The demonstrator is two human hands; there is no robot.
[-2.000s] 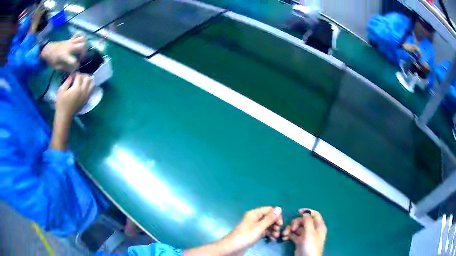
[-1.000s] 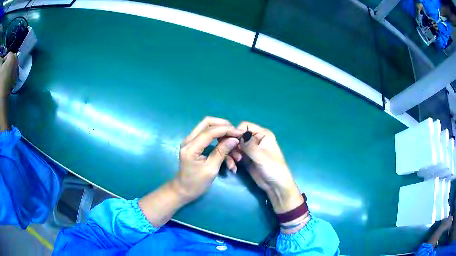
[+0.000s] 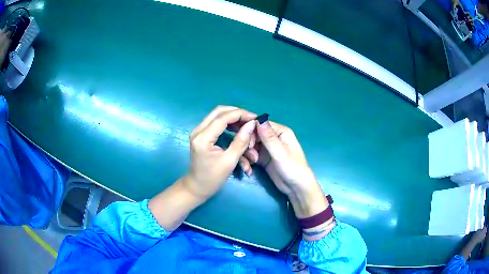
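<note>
A small black part (image 3: 262,118), about fingertip-sized, is held between both hands above the green bench (image 3: 161,69). My left hand (image 3: 220,144) pinches at its left side with thumb and index finger. My right hand (image 3: 281,152) holds it from the right, its thumb just below the part. The fingertips of the two hands meet. The other fingers are curled, and what lies inside them is hidden. I cannot tell exactly what the part is.
White panels (image 3: 449,150) stand in two groups at the right, with a person's hand (image 3: 474,240) below them. A white and black device (image 3: 20,59) and a blue sleeve (image 3: 27,166) are at the left. A white rail (image 3: 343,56) borders the dark conveyor (image 3: 348,29). A stool (image 3: 78,206) stands below the bench edge.
Both hands have moved slightly up since one second ago, still together around the small black part. Two seconds ago they were apart, at the lower edge, and the view has turned since.
</note>
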